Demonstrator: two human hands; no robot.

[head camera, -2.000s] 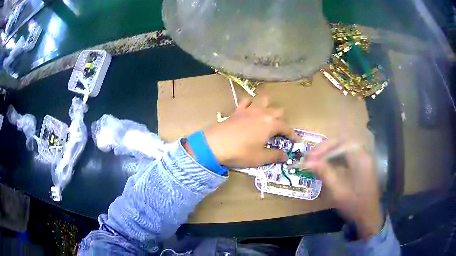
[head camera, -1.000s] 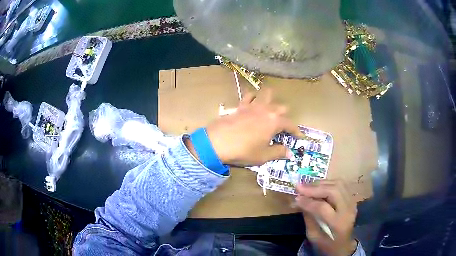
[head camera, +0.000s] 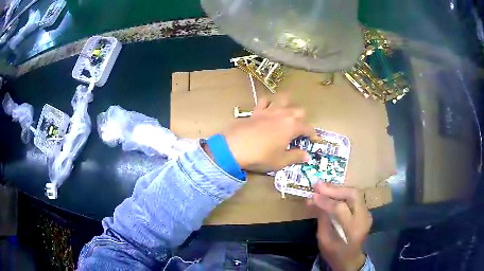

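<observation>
An open white power strip housing (head camera: pixel 339 145) lies on the brown cardboard sheet (head camera: pixel 209 100), with green and black parts and brass strips inside. My left hand (head camera: pixel 270 137), with a blue band at the wrist, lies over the housing's left edge, its thumb and finger pressed on the housing. My right hand (head camera: pixel 342 219) is at the housing's lower edge and holds a slim white pointed stick (head camera: pixel 338 230); its pointed end sticks out below the fingers, and the rest is hidden by them. What the right fingertips touch inside the housing is too blurred to tell.
A bagged power cord (head camera: pixel 138 132) lies left of the housing. Two more open housings (head camera: pixel 96 61) with bagged cords are farther left. Brass strips (head camera: pixel 260 71) and a heap with green wires (head camera: pixel 379 69) lie at the back. A cloudy hood (head camera: pixel 292 32) hangs above. A dark crate stands lower left.
My right hand has moved from over the housing's right side to its lower edge, and the stick has turned to point down. My left hand has stayed on the housing.
</observation>
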